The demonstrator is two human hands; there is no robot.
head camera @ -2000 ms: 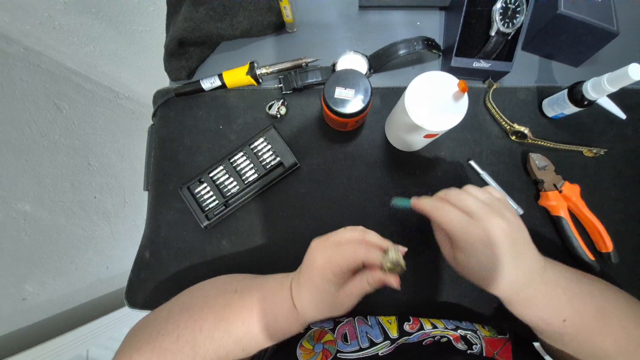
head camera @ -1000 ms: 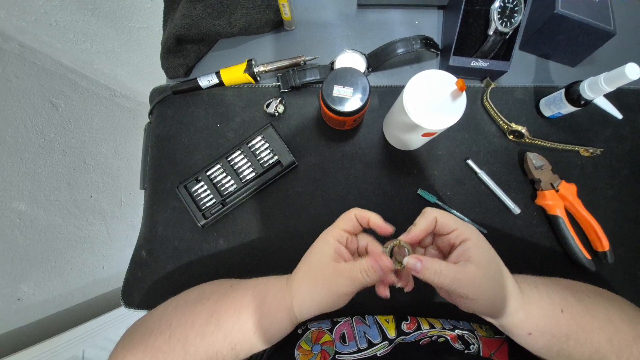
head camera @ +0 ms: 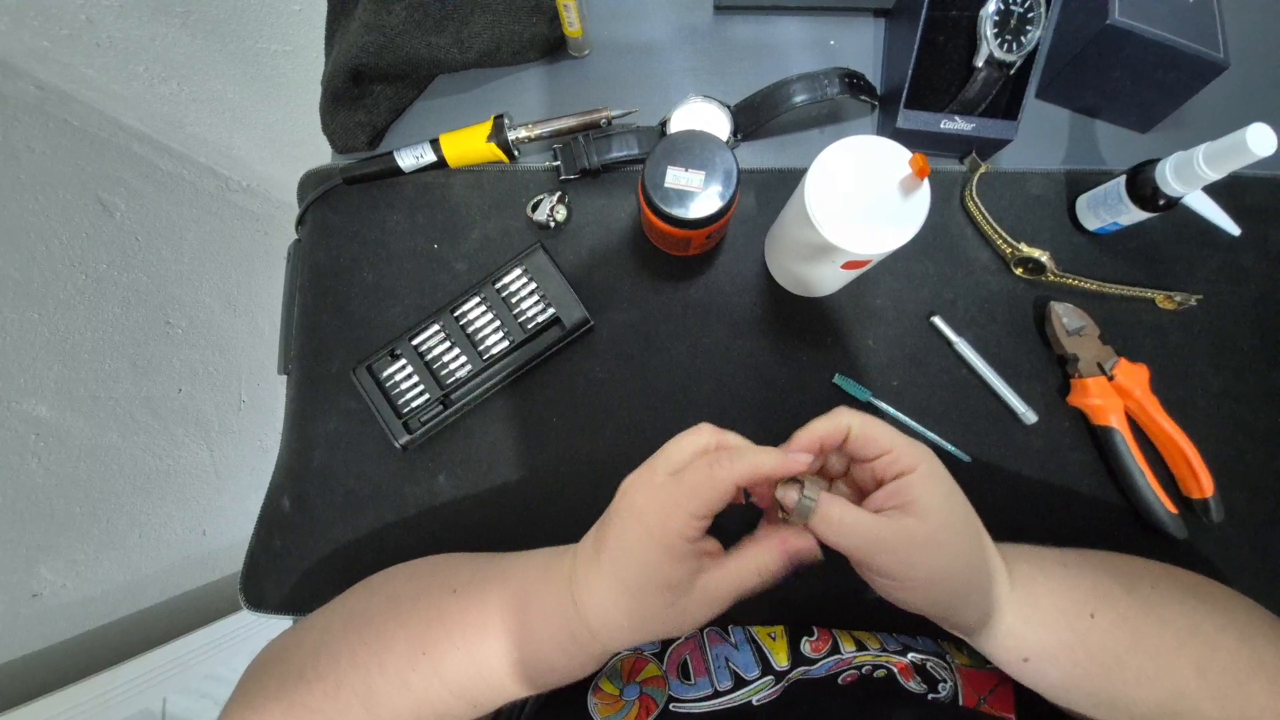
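A ring-shaped metal piece is between my two hands, low in the middle of the view. My right hand grips it between thumb and fingers. My left hand is against its left side, thumb and forefinger around it, slightly blurred; whether these fingers hold it I cannot tell. Just above my right hand a teal spoolie brush lies on the black mat, and a silver metal rod is farther right. Orange-handled combination pliers lie at the right.
A screwdriver bit set lies left. Behind are a ring watch, a soldering iron, a strap watch, an orange jar, a white bottle, a gold watch, a spray bottle and a boxed watch.
My right hand has let go of the teal brush, which now lies on the mat, and has moved left to the metal piece that my left hand held.
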